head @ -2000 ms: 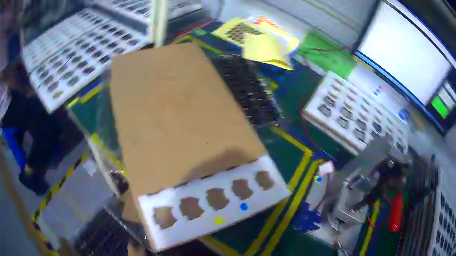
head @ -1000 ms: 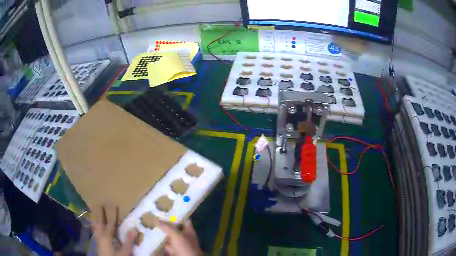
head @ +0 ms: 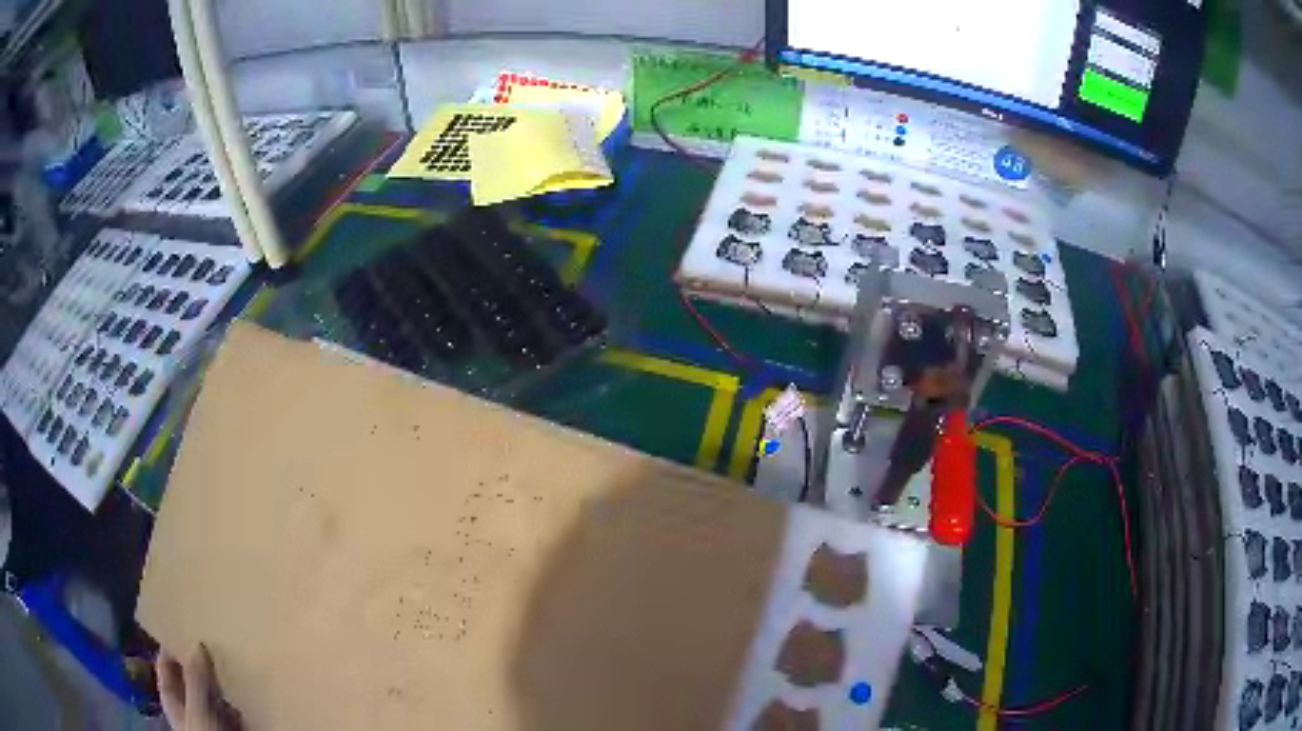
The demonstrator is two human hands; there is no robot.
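A large brown cardboard sheet (head: 429, 528) fills the lower left and centre. A white foam strip (head: 885, 571) with notched cutouts shows along its right side, with a blue dot on it. The strip's upper right corner overlaps the view of the test fixture (head: 914, 371), whose red handle (head: 952, 483) points down. My left hand (head: 193, 693) shows only as fingertips at the sheet's lower left edge, gripping it. The rest of that hand is hidden or cut off. My right hand is not in view.
A blister tray (head: 471, 293) with black parts lies behind the sheet. Yellow dot sheets (head: 550, 150) lie behind it. A partly filled foam tray (head: 885, 243) stands below the monitor (head: 985, 50). A tray stack (head: 1199, 500) stands at right, and filled trays (head: 107, 336) at left. Red wires loop beside the fixture.
The sheet has turned and moved right, nearer the fixture, and looks larger. My left hand is now at its lower left edge; my right hand has left the view.
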